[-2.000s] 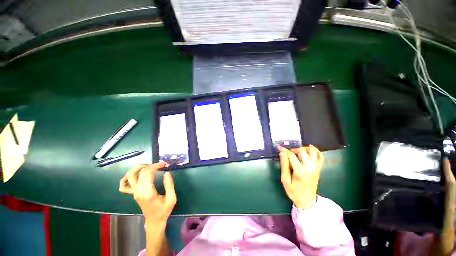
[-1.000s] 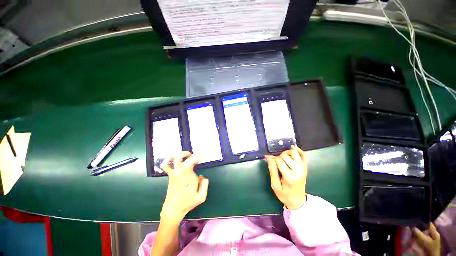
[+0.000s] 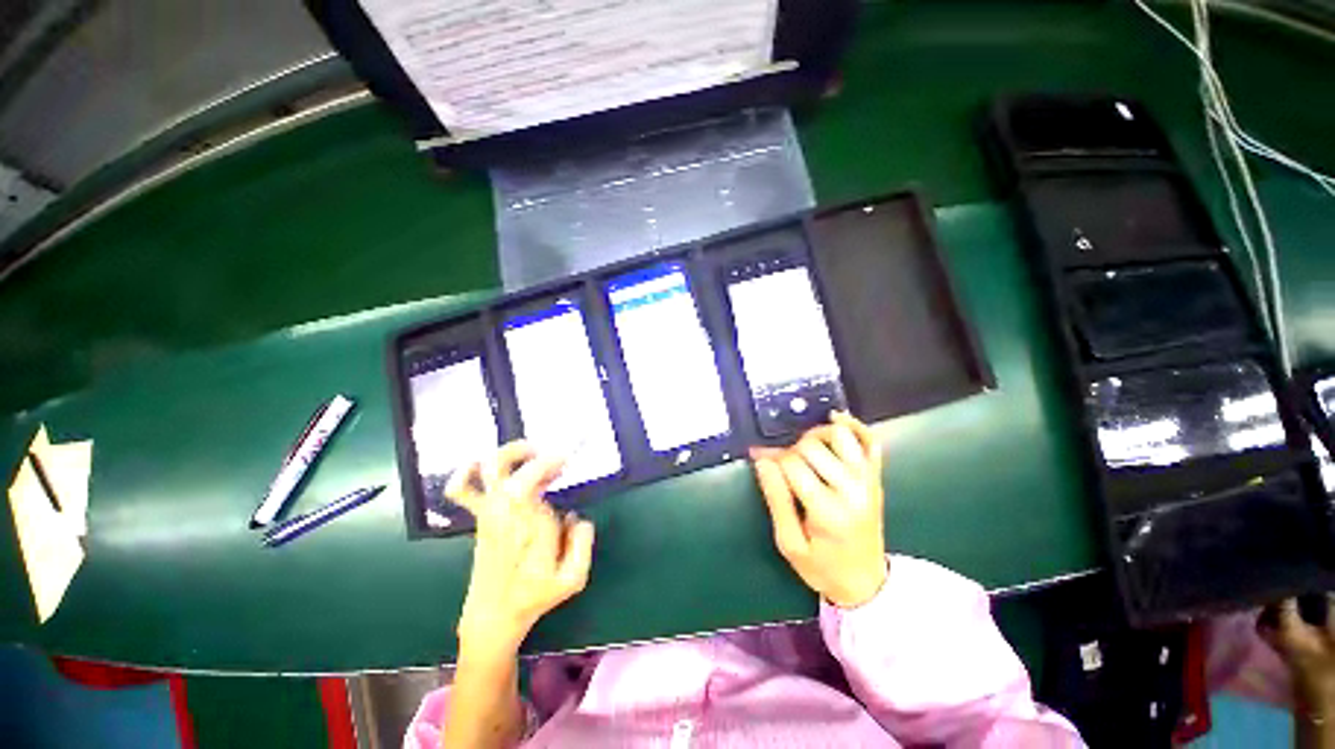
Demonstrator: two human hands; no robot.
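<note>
A black phone tray [image 3: 900, 315] lies in front of me with smartphones in its pockets; the right end pocket is empty. The left end smartphone [image 3: 454, 417] and the right one [image 3: 780, 337] show camera-like screens, bright with a dark lower band. The middle two phones [image 3: 559, 381] [image 3: 666, 351] show white screens with blue tops. My left hand [image 3: 524, 542] is over the lower ends of the two left phones, fingers spread, holding nothing. My right hand [image 3: 829, 505] is at the lower edge of the right phone, fingers bent and apart, holding nothing.
A marker [image 3: 302, 461] and a pen [image 3: 324, 517] lie left of the tray. Pale yellow paper [image 3: 50, 527] is far left. A clear sheet [image 3: 652, 198] and a paper on a black board [image 3: 571, 59] are behind. A second tray [image 3: 1083, 359], white cables [image 3: 1237, 161] and another person's hand [image 3: 1300, 644] are at right.
My left hand has moved right from the tray's lower left corner to over the two left phones. My right hand stays by the right phone. The view has shifted and tilted.
</note>
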